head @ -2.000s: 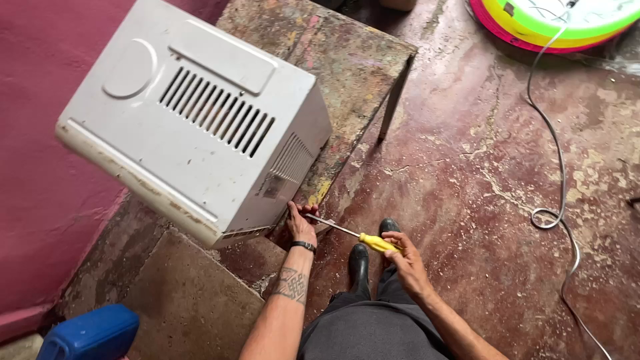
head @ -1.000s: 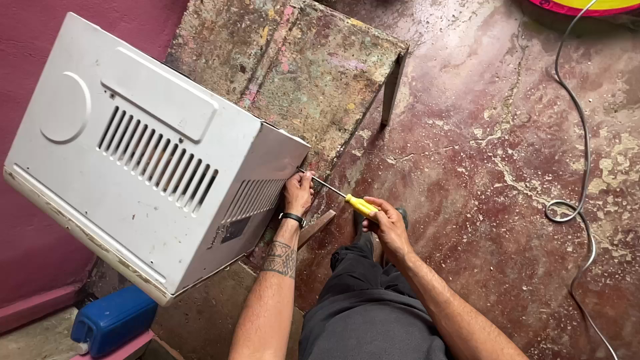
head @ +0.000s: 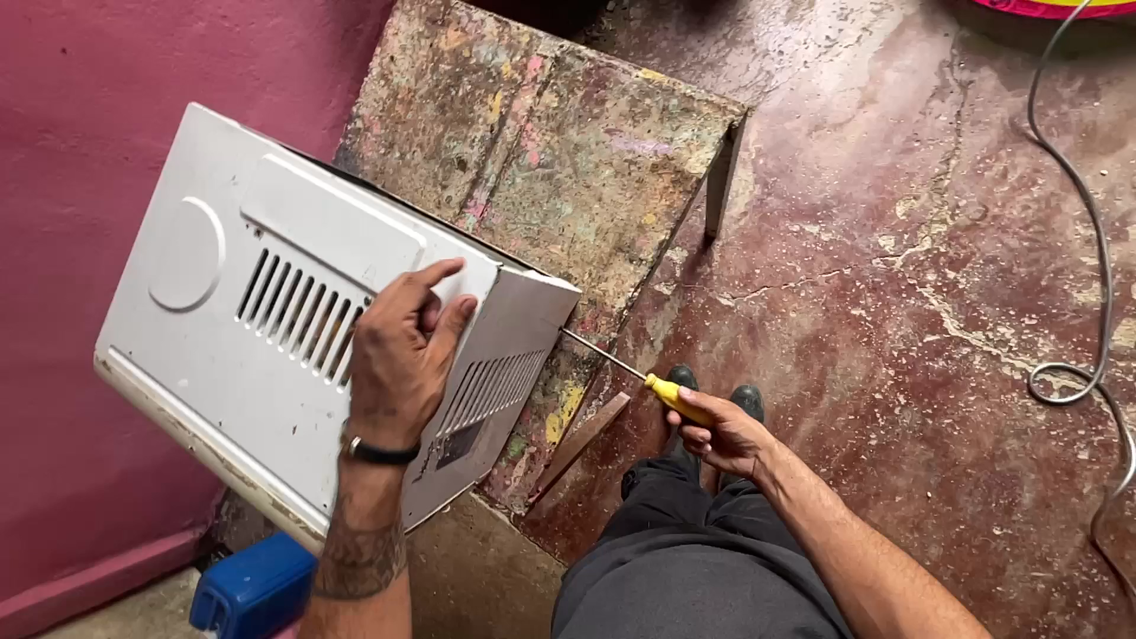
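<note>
A white metal appliance housing (head: 293, 355) with louvred vents sits tilted on a paint-stained table. My left hand (head: 404, 351), wearing a black wristband, is over the housing's top near its right edge, fingers spread and partly bent; whether the fingertips touch the metal I cannot tell. In my right hand (head: 719, 435) is a yellow-handled screwdriver (head: 670, 397). Its shaft points up and left, and the tip meets or lies just beside the lower edge of the housing's vented side. The contact point itself is too small to make out.
The worn wooden table (head: 568, 151) carries the housing beside a pink wall (head: 177, 53). A blue plastic container (head: 253, 586) stands at lower left. A grey cable (head: 1096, 231) loops over the cracked red floor at right. My boots are below the screwdriver.
My left hand has moved from beside the screwdriver's tip up onto or over the top of the housing. The right hand still holds the screwdriver. The view has shifted somewhat.
</note>
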